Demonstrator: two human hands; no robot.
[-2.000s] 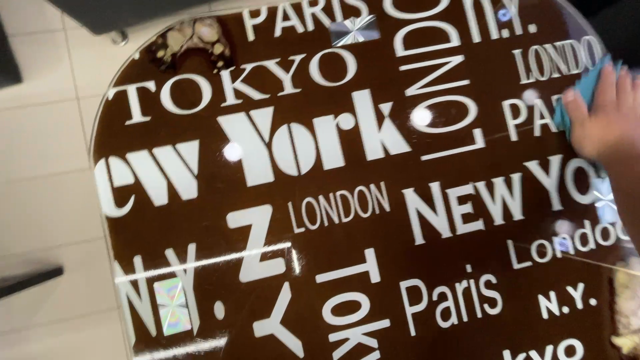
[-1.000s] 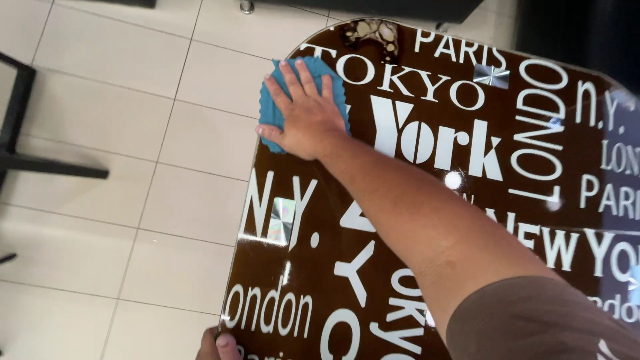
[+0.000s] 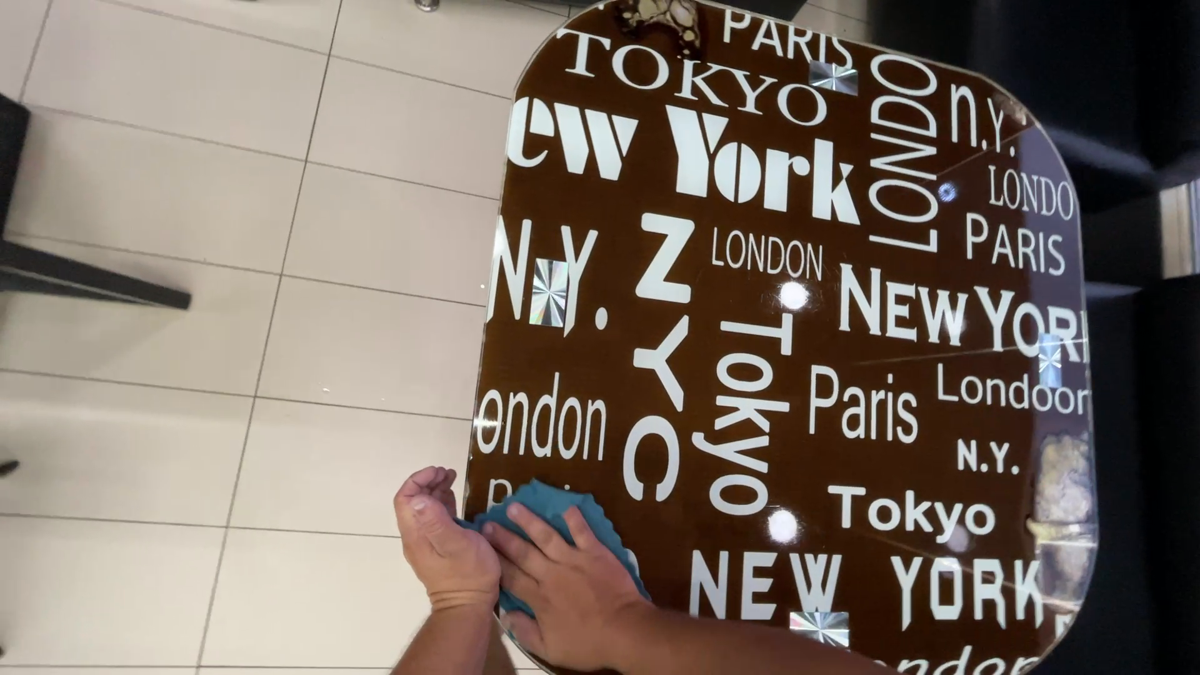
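A blue cloth with a scalloped edge (image 3: 553,502) lies on the near left part of a brown glass tabletop (image 3: 872,384) printed with white city names. My right hand (image 3: 572,586) presses flat on the cloth, fingers somewhat spread, holding it against the glass. At the table's left edge, my left hand (image 3: 445,539) is beside the cloth, touching its edge near my right fingertips. Its fingers are curled upward, and whether they grip the cloth cannot be told.
Pale floor tiles (image 3: 375,206) lie left of the table. A dark furniture leg (image 3: 103,277) juts in from the left. Black furniture (image 3: 1144,450) stands close along the table's right side. Small metallic squares, one near the top (image 3: 832,79), show on the tabletop.
My right hand and the cloth have moved from the table's upper left area to its near left edge. My left hand, partly visible at the bottom edge before, now shows beside the cloth.
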